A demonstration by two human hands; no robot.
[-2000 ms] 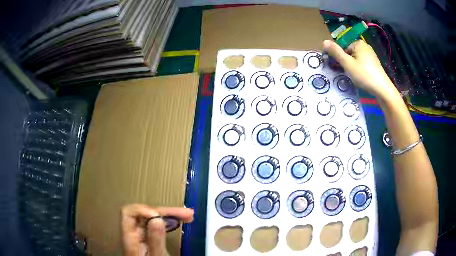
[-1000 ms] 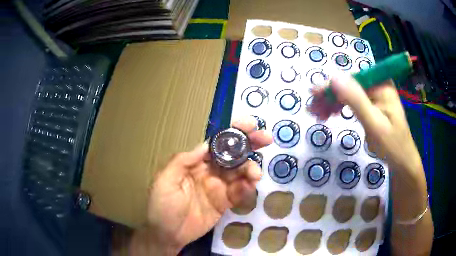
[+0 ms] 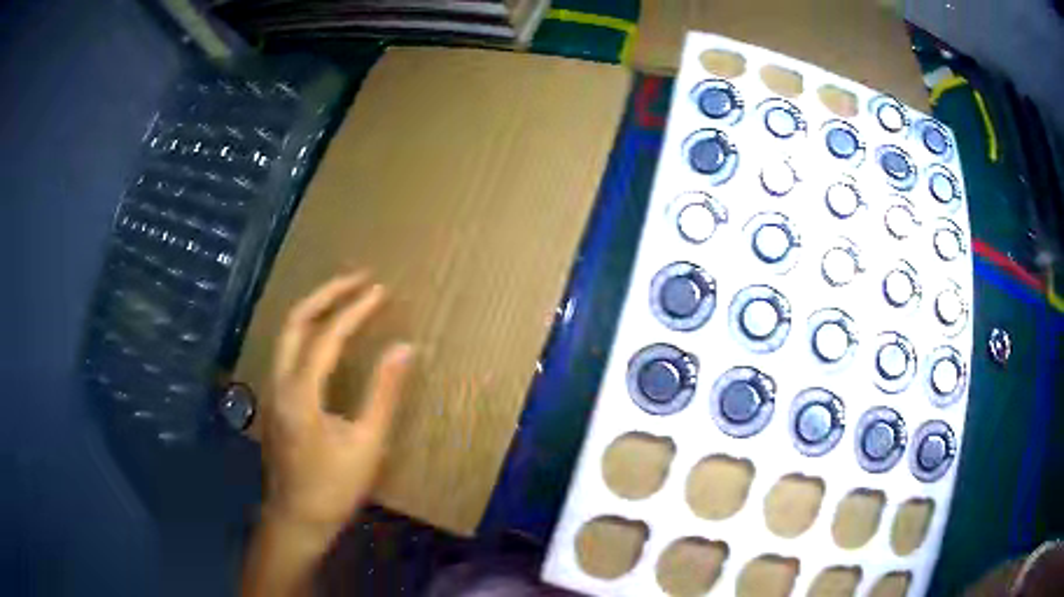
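Observation:
My left hand (image 3: 327, 408) is over the lower left of the brown cardboard sheet (image 3: 467, 198), slightly blurred, with fingers apart and nothing visible in it. The white tray (image 3: 583, 513) lies to the right, tilted in view. Several of its rows hold round speaker drivers (image 3: 662, 379) with their magnet side up. Its two lowest visible rows and three holes at the top show tan through the cutouts. My right hand is out of the picture; only a bit of skin with a bracelet (image 3: 1036, 571) shows at the lower right edge.
A clear blister tray (image 3: 187, 233) is at the far left. A loose dark speaker (image 3: 237, 405) lies by the cardboard's left edge. A small silvery disc (image 3: 999, 345) lies right of the white tray. Stacked trays (image 3: 397, 18) are at the top left.
The view has shifted left. My left hand has moved left over the cardboard and no longer holds the speaker driver. My right hand and the green probe have left the picture.

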